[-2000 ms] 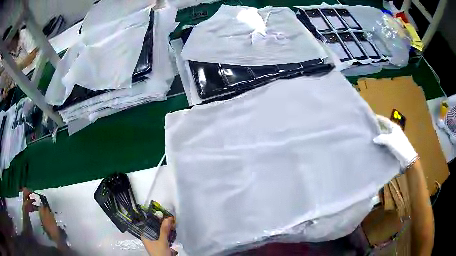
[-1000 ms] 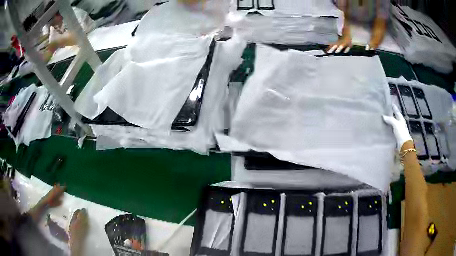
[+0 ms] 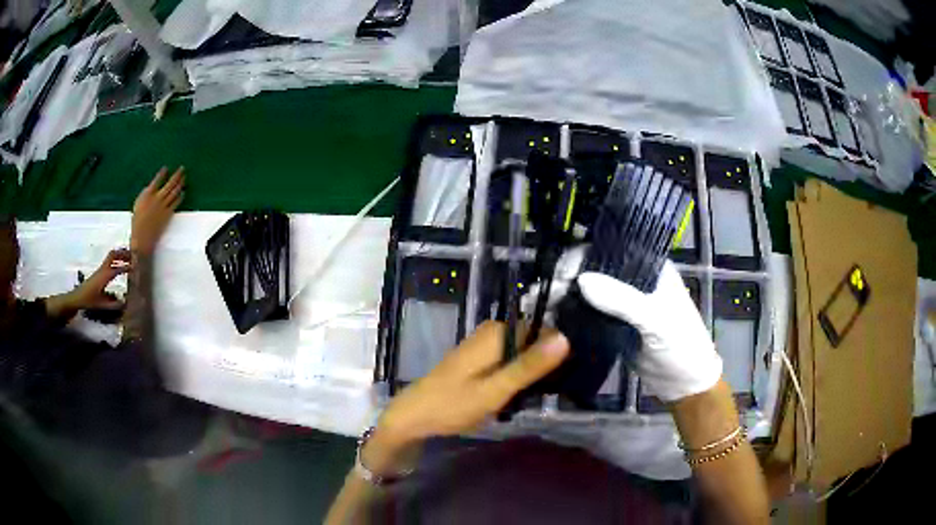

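My right hand (image 3: pixel 662 333), in a white glove, holds a fanned stack of black housings (image 3: pixel 641 226) over the tray. A yellow strip shows at the stack's right edge. My left hand (image 3: pixel 467 385), bare, holds a few upright black housings (image 3: pixel 529 236) with yellow marks, close beside the stack. Both hands are close together and partly blurred. Below them lies the black blister tray (image 3: pixel 382 349) with two rows of pockets. Housings with yellow dots lie in the visible pockets (image 3: pixel 731 210). The hands and stacks hide the middle pockets.
A fanned group of housings (image 3: pixel 251 267) lies on the white surface at left. Another worker's hands (image 3: pixel 152 210) are beyond it. A single housing (image 3: pixel 845 305) lies on brown cardboard (image 3: pixel 883 390) at right. A white sheet (image 3: pixel 616 72) and another tray (image 3: pixel 806 72) are at the back.
My right hand has left the white sheet, which now lies beyond the uncovered tray. Both hands are now over the tray, holding housings. The person's hands at the far side are out of view.
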